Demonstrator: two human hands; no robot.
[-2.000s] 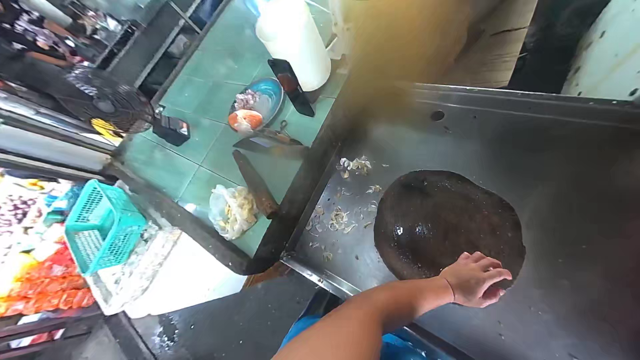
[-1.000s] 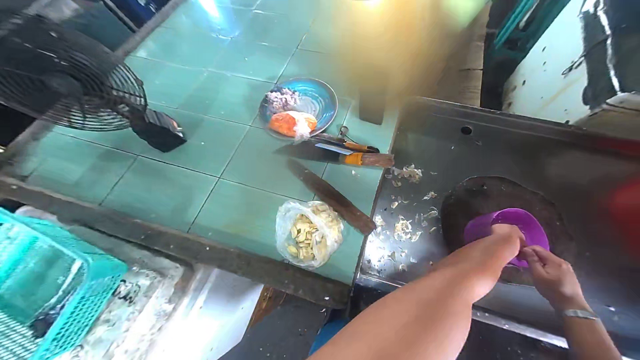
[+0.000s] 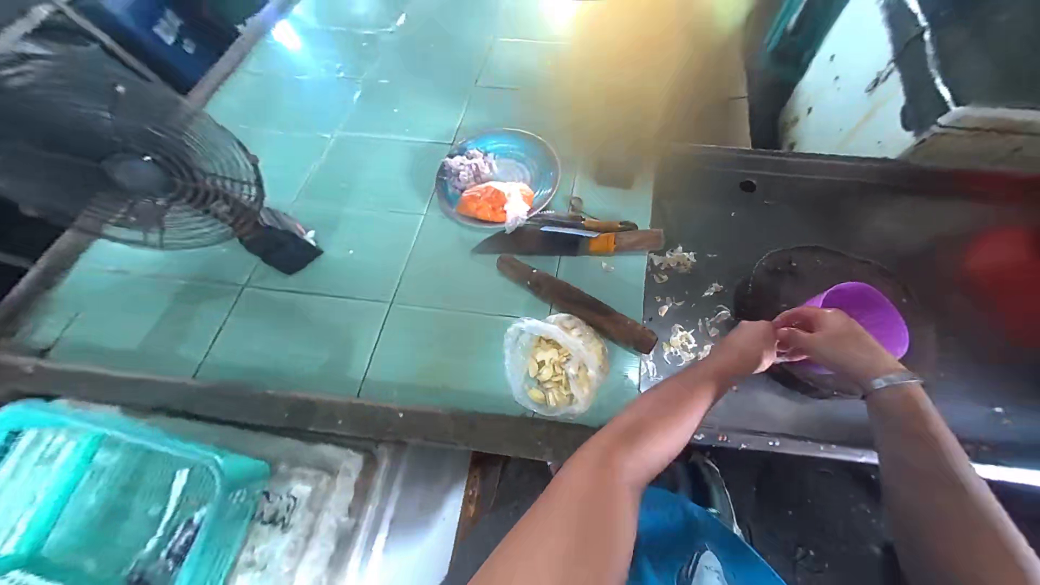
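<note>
My left hand (image 3: 751,345) and my right hand (image 3: 829,340) meet beside a purple plastic cup (image 3: 869,313), over a dark round board (image 3: 800,272) on a metal counter. Their fingers are bunched around something small and pale that I cannot make out. Garlic skins (image 3: 681,343) lie scattered left of the board. An open plastic bag of peeled garlic cloves (image 3: 552,374) stands on the green tiles. Near it lie a wooden rod (image 3: 573,301) and a knife with a wooden handle (image 3: 569,241). A blue plate (image 3: 528,158) holds chopped onion (image 3: 470,169) and a bag with orange contents (image 3: 487,201).
A black fan (image 3: 142,175) stands at the left, over the tiled counter. A teal plastic basket (image 3: 236,471) is at the lower left. A blue plastic container (image 3: 691,536) shows below the metal counter's front edge. A yellowish blur hides part of the top.
Two seconds ago one hand lay on the board and no purple cup showed there. One second ago both hands were at the cup; now they are together at its left side. The view has shifted.
</note>
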